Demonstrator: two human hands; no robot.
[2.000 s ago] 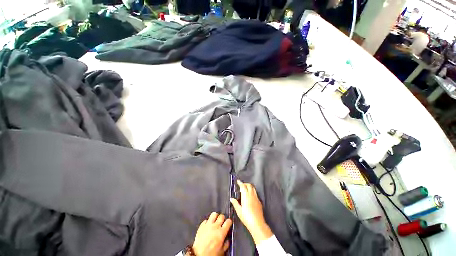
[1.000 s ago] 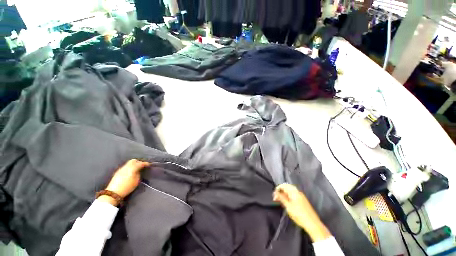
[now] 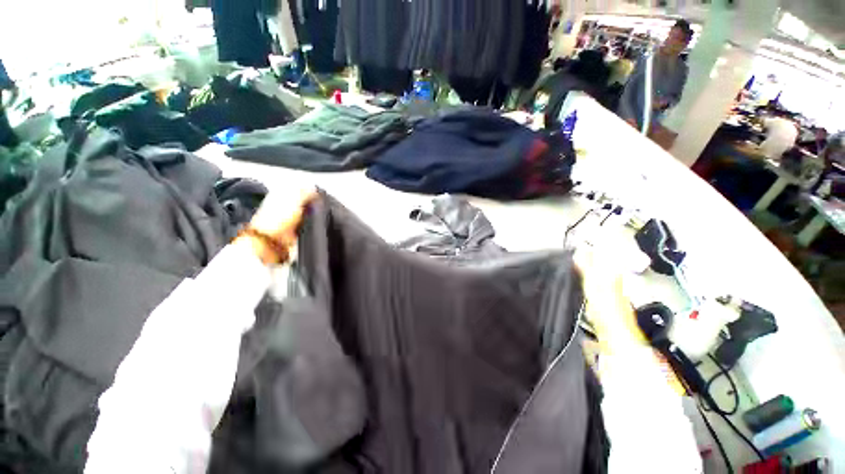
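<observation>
A grey zip jacket (image 3: 445, 343) is held up in front of me, its darker inside facing me and a thin pale line down its right part. My left hand (image 3: 285, 215) grips its upper left edge. My right hand (image 3: 602, 282) is blurred and overexposed at the upper right corner of the cloth; it appears closed on that corner, the fingertips hard to make out. Grey folded hood cloth (image 3: 454, 222) lies on the table behind the raised jacket.
A large grey garment pile (image 3: 111, 241) is at left. Grey-green (image 3: 324, 139) and navy garments (image 3: 463, 153) lie at the far side. A black dryer (image 3: 656, 319), cords and thread spools (image 3: 769, 413) are at right. A person (image 3: 656, 79) stands beyond the table.
Both hands were at the zipper, then moved apart. The jacket front was opened and its near part is now lifted high between them, covering most of the laid-out jacket.
</observation>
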